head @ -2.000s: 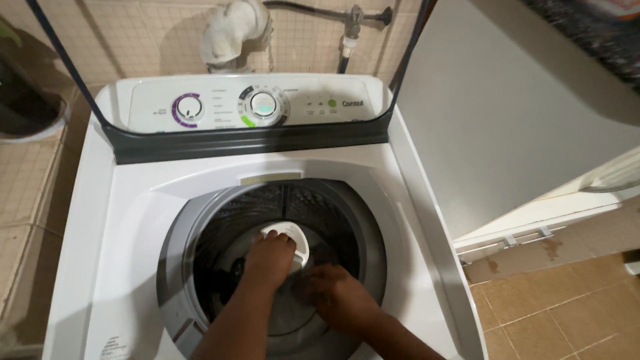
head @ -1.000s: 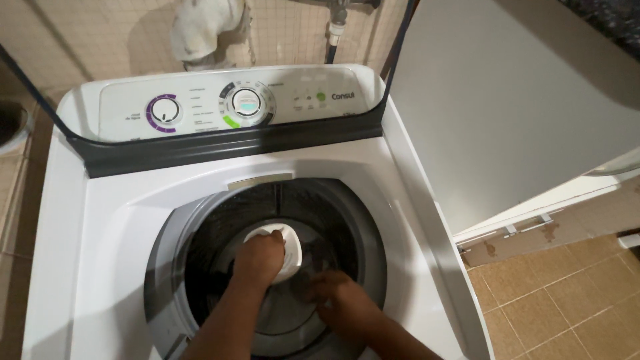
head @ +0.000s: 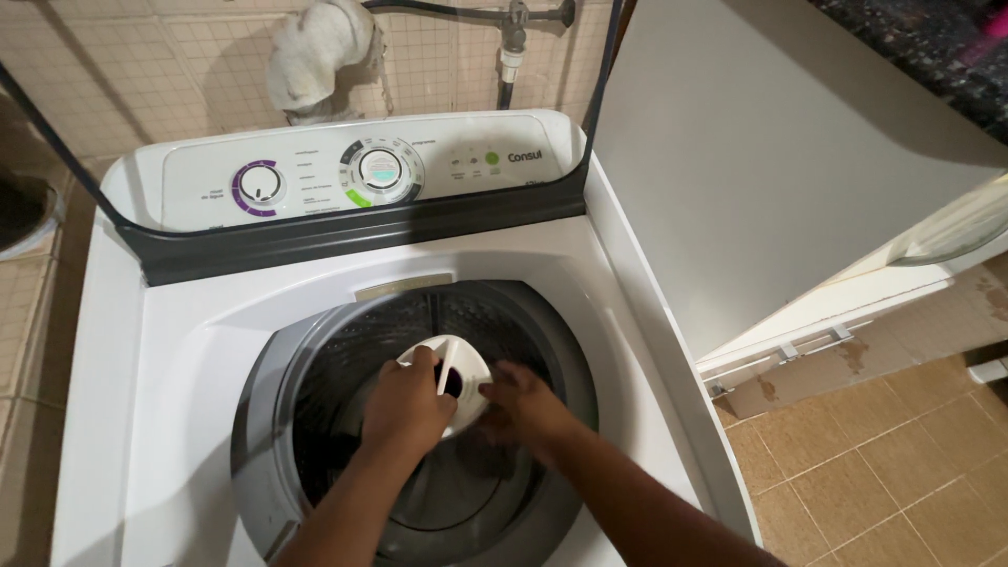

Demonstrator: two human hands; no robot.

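Observation:
A white plastic agitator cap or dispenser cup [head: 471,400], round with a central bar across its opening, is over the drum [head: 441,512] of a white top-load washing machine [head: 181,354]. My left hand [head: 408,398] grips it by that bar, the fingertips reaching into the opening. At its right rim is my right hand [head: 524,402], with the fingers partly spread; whether they touch the rim is hard to tell. A dark purple patch shows inside the opening. The lower part of the drum is dark and partly hidden by my forearms.
The Consul control panel [head: 378,169] with two knobs runs along the machine's back, framed by the raised lid [head: 354,228]. Behind it are a covered pipe elbow [head: 315,59] and a water tap [head: 515,31]. A grey panel [head: 748,157] and white cabinet [head: 835,323] stand at the right.
The white part has tilted in my left hand, so its opening and bar now show more plainly. My right hand has come up beside its rim from lower in the drum.

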